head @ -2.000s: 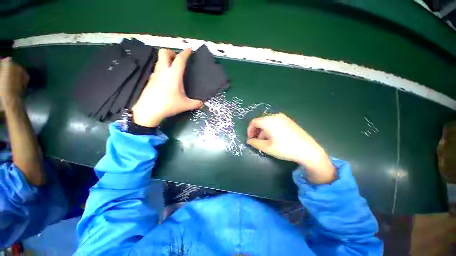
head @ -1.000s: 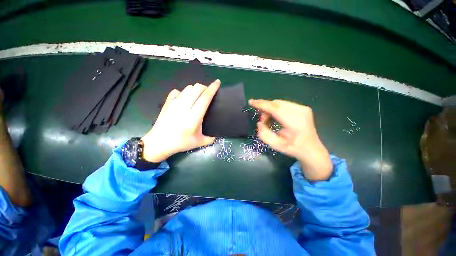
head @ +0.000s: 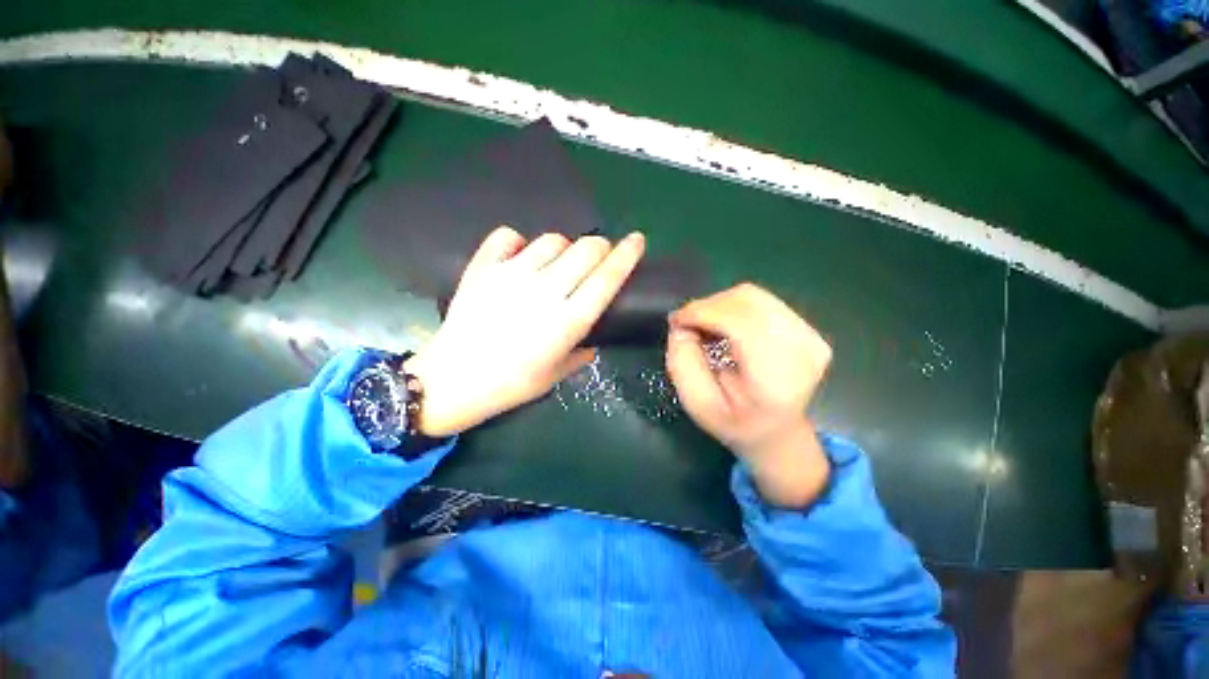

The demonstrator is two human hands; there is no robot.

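Observation:
A black panel [head: 634, 318] lies in front of me, partly under my left hand [head: 524, 325]. My left hand presses on it with its fingers; the panel looks bent. My right hand [head: 745, 365] pinches at the panel's right edge; whether a ring is between the fingertips is too small to tell. Silver metal rings [head: 597, 387] lie scattered below the panel, partly hidden by my hands. More silvery rings show inside the curl of my right hand.
A fanned stack of black panels [head: 252, 173] lies at left, with small rings on two tops. More black panels [head: 524, 186] lie behind my left hand. Stray rings [head: 936, 352] lie at right. A white strip [head: 716, 146] runs behind. Brown wrapping [head: 1140, 411] is at the right edge.
My left hand went from the panels behind to the panel in front, and is now further over it. My right hand has come from the rings, with fingers apart, to the panel's right edge and closed.

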